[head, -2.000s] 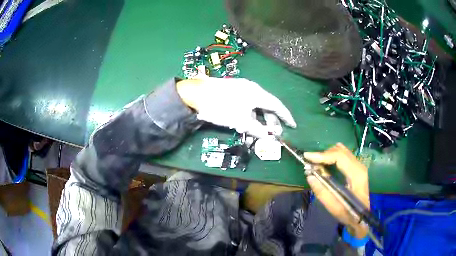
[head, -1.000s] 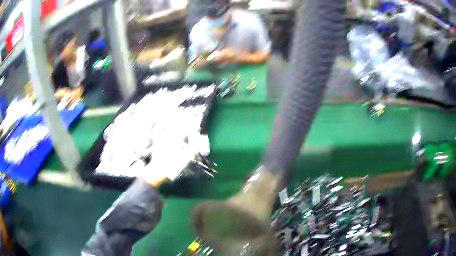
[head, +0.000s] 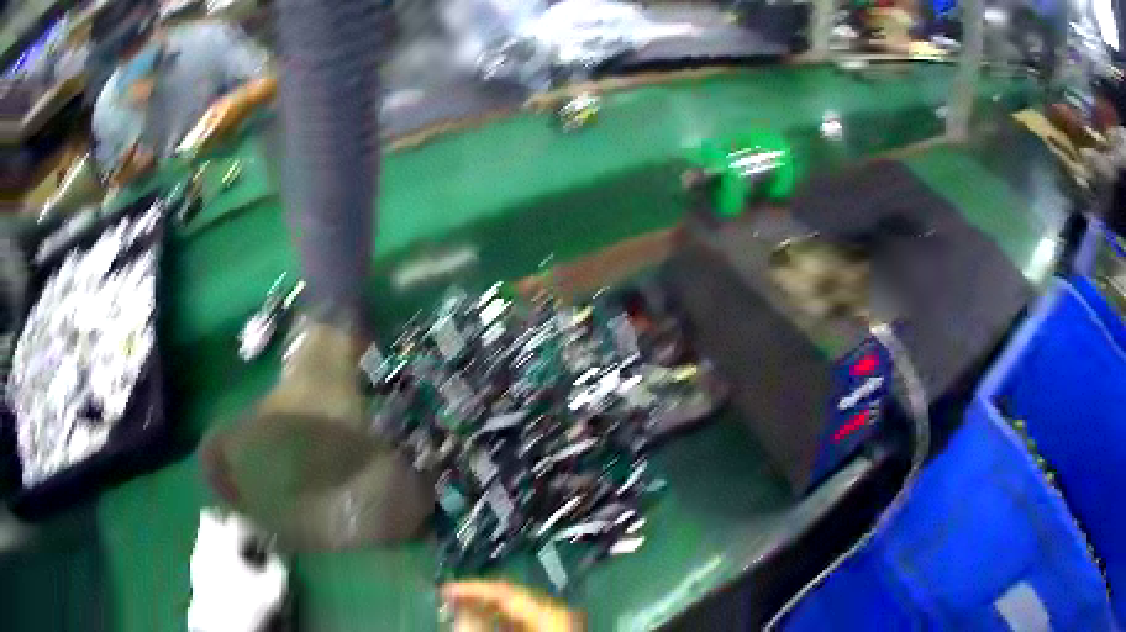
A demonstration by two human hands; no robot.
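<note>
The view is blurred by head motion. My left hand (head: 235, 578), in a white glove, is at the bottom edge below the fume hood (head: 315, 475), partly cut off. A dark spot shows on it, and I cannot tell if it holds anything. My right hand (head: 512, 605), bare, is cut off by the bottom edge below the heap of wired black parts (head: 543, 420). Its fingertips and any soldering iron are out of sight.
A black tray (head: 158, 414) of white housings lies at left. The thick hose (head: 331, 161) rises above the hood. At right are a dark station with red digits (head: 861, 395), a green object (head: 756, 170) and blue bins (head: 975, 519). A person (head: 185, 93) sits across the bench.
The view has swung right. My left hand was at the housing tray and is now at the bottom edge near the hood. My right hand, unseen a second ago, shows at the bottom edge.
</note>
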